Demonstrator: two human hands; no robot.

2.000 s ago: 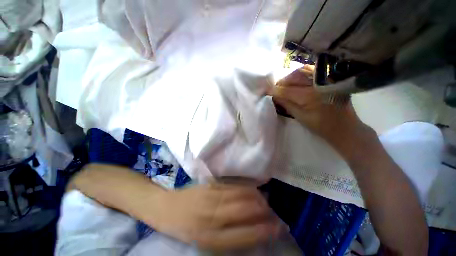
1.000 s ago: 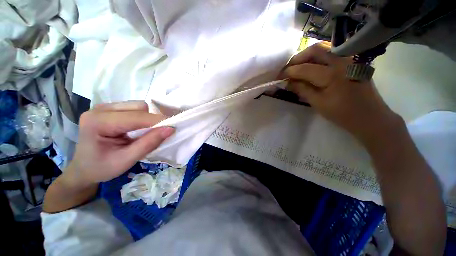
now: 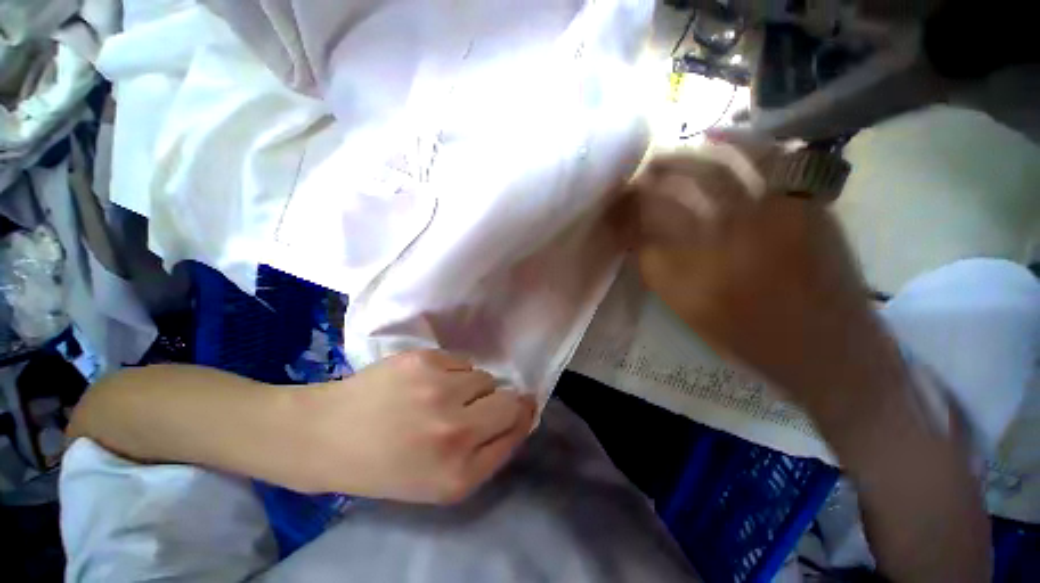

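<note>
A large white garment piece [image 3: 490,194] lies over the table and hangs past its front edge. My left hand [image 3: 439,427] is closed on its lower edge, just above my lap. The garment's right border runs straight up from there towards my right hand [image 3: 707,228]. My right hand is blurred, at the cloth's right border below the machine head; its fingertips are unclear, so its hold cannot be told. The sewing machine head [image 3: 844,68] is at the upper right, with a ridged knob [image 3: 812,171] just above my right hand. The needle area is brightly lit and washed out.
A printed measuring strip [image 3: 730,393] runs along the table's front edge. Blue crates [image 3: 747,501] are below the edge. A white curved piece [image 3: 969,336] lies at the right. Off-white cloth [image 3: 46,103] is heaped at far left, with clear plastic [image 3: 32,279] below it.
My left hand has moved right and down with the cloth edge, now over my lap. The cloth has swung across part of the measuring strip. My right hand has shifted slightly left and down.
</note>
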